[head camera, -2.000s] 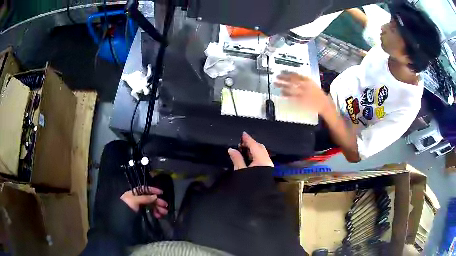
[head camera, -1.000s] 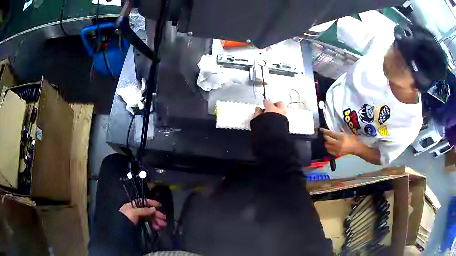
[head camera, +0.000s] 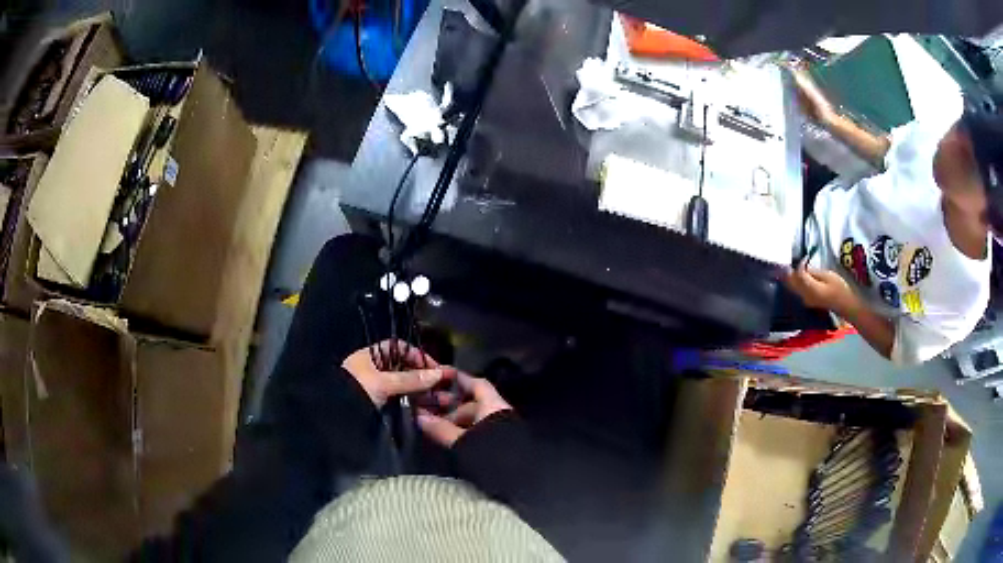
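Several thin dark-stemmed inspection mirrors stand bunched in my left hand, over my lap, with small white round heads pointing up. My right hand touches the bunch just to the right of my left hand; its fingers are bent, and whether they grip a stem is unclear. Another mirror lies on the fixture, its black grip across the toothed support strip and its stem running back to the metal clamp block.
A coworker in a white printed T-shirt sits at the right with one hand by the bench edge. Open cartons stand at left and lower right. A white rag and black cable lie at the bench's left.
My right hand has moved from the fixture back to my left hand. A mirror's grip now shows on the strip. The view has shifted, and the coworker's one arm reaches behind the fixture.
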